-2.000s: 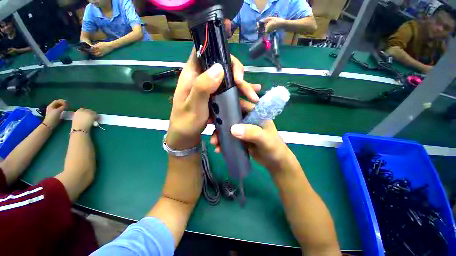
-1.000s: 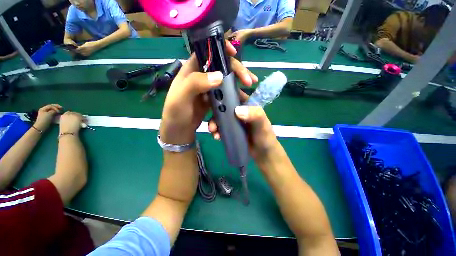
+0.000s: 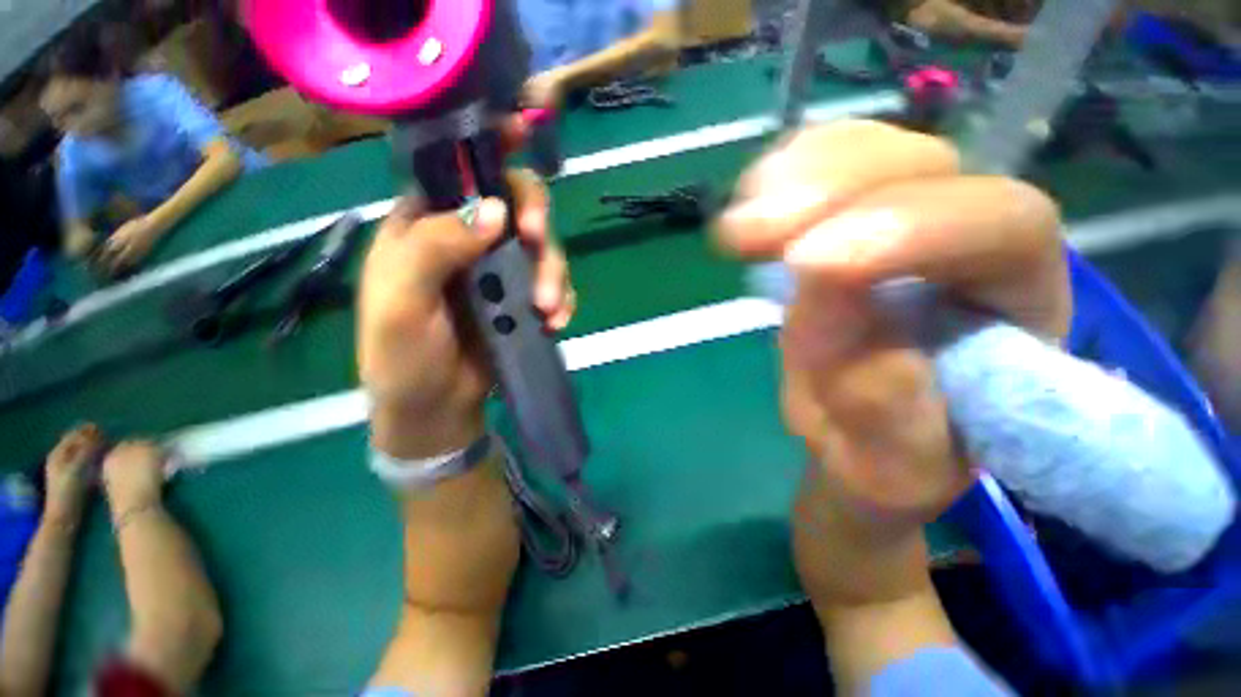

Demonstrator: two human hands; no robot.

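My left hand [image 3: 436, 293] grips the upper handle of a hair dryer with a thick magenta ring head [image 3: 374, 68]. Red wire shows at the open top of its dark grey handle [image 3: 535, 381], which has two black buttons. My right hand [image 3: 898, 300] is raised close to the camera at the right, blurred, apart from the dryer. It holds the wrapped-handle hand tool [image 3: 1089, 443], whose pale blue-white bumpy grip points down to the right. Whether its fingertips also hold a small part is too blurred to tell.
The power cord [image 3: 544, 531] lies on the green table [image 3: 708, 477] below the dryer. A blue bin [image 3: 1028, 558] stands at the right, partly behind my right hand. Another person's forearms [image 3: 157, 558] rest at the left. Other dryers [image 3: 279, 279] and people are across the line.
My right hand has left the dryer handle and come up to the right, near the camera, with the tool. The view has turned and the dryer now shows further left.
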